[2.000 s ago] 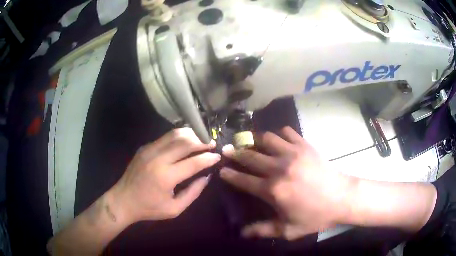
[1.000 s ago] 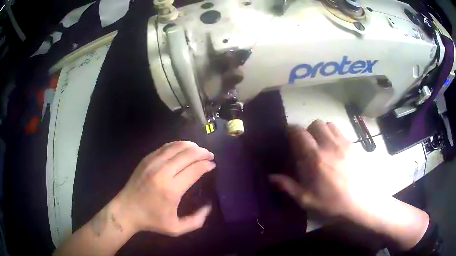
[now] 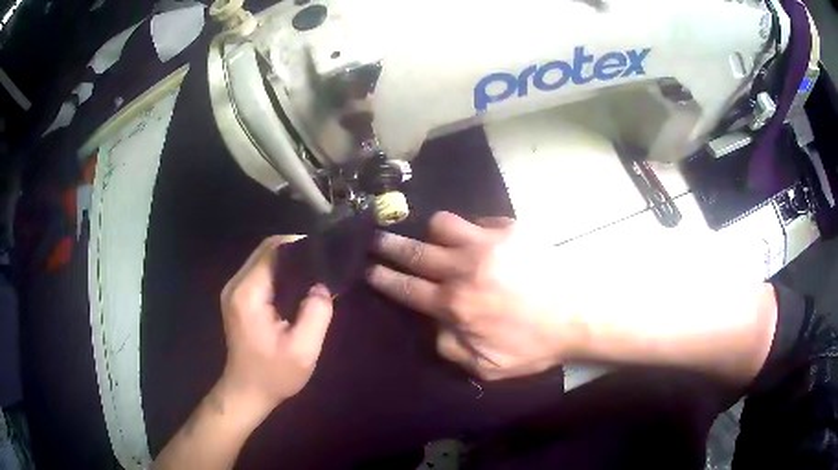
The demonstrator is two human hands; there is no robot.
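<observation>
The dark purple garment panel (image 3: pixel 386 404) lies under the white protex sewing machine (image 3: pixel 542 87) and spreads towards me. A small dark flap (image 3: pixel 340 252) stands slightly raised in front of the presser foot (image 3: pixel 345 195), beside the cream knob (image 3: pixel 391 208). My left hand (image 3: pixel 276 321) pinches the flap's near left edge between thumb and fingers; some fingertips are hidden behind the cloth. My right hand (image 3: pixel 478 294) lies on the panel right of the flap, its fingers slightly apart and pointing at the foot, holding nothing visible.
The white machine table (image 3: pixel 588 184) shows to the right. A white table edge (image 3: pixel 119 275) curves down the left side, with an orange object (image 3: pixel 61 252) beyond it. White scraps (image 3: pixel 176 32) lie at the upper left. A purple strip (image 3: pixel 772 138) hangs at the machine's right end.
The purple strip that lay flat before the foot no longer shows that way; a flap is raised there, pinched by my left hand. My right hand has moved left onto the panel. The view has shifted.
</observation>
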